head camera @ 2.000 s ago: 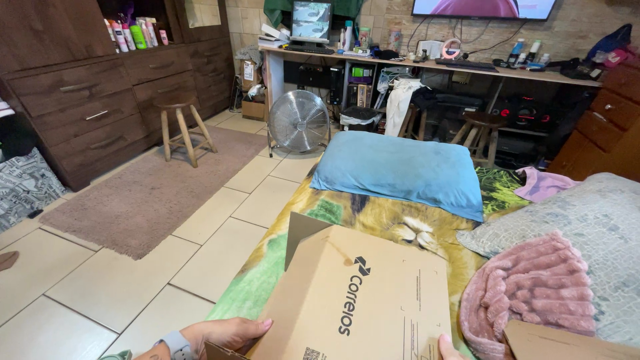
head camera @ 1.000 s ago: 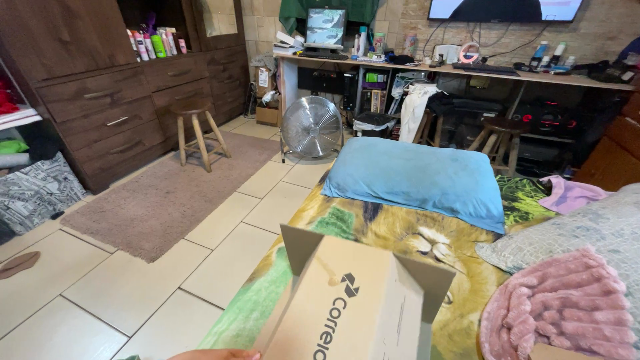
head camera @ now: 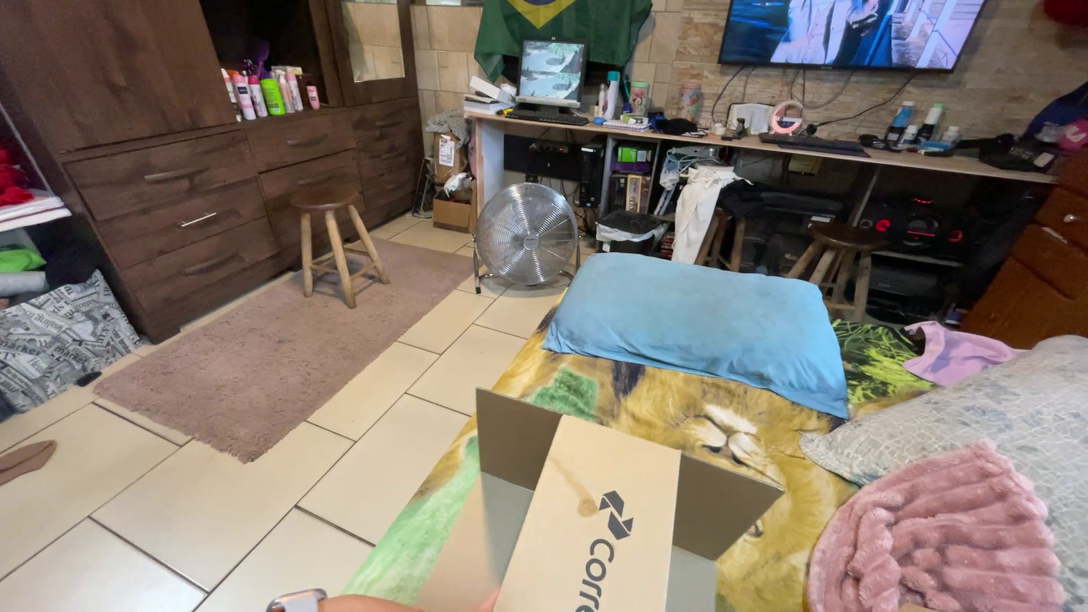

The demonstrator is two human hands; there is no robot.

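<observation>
A cardboard box (head camera: 595,518) with printed lettering lies on the lion-print blanket (head camera: 731,433) at the bottom middle, cut off by the lower edge. Its end flaps stand out to the left and right at the far end. My left hand (head camera: 382,602) reaches in from the bottom edge, its fingertips at the box's left side; a watch band is on the wrist. Most of that hand is cut off, so its grip cannot be made out. My right hand is out of view.
A blue pillow (head camera: 697,323) lies beyond the box, with a pink plush blanket (head camera: 943,535) and a patterned pillow (head camera: 986,433) at the right. A metal floor fan (head camera: 527,234), a wooden stool (head camera: 327,246) and a rug (head camera: 289,348) are on the tiled floor at the left.
The box's end flaps now stick out to both sides. My right hand, at the box's right side two seconds ago, has left the view. The view has shifted left.
</observation>
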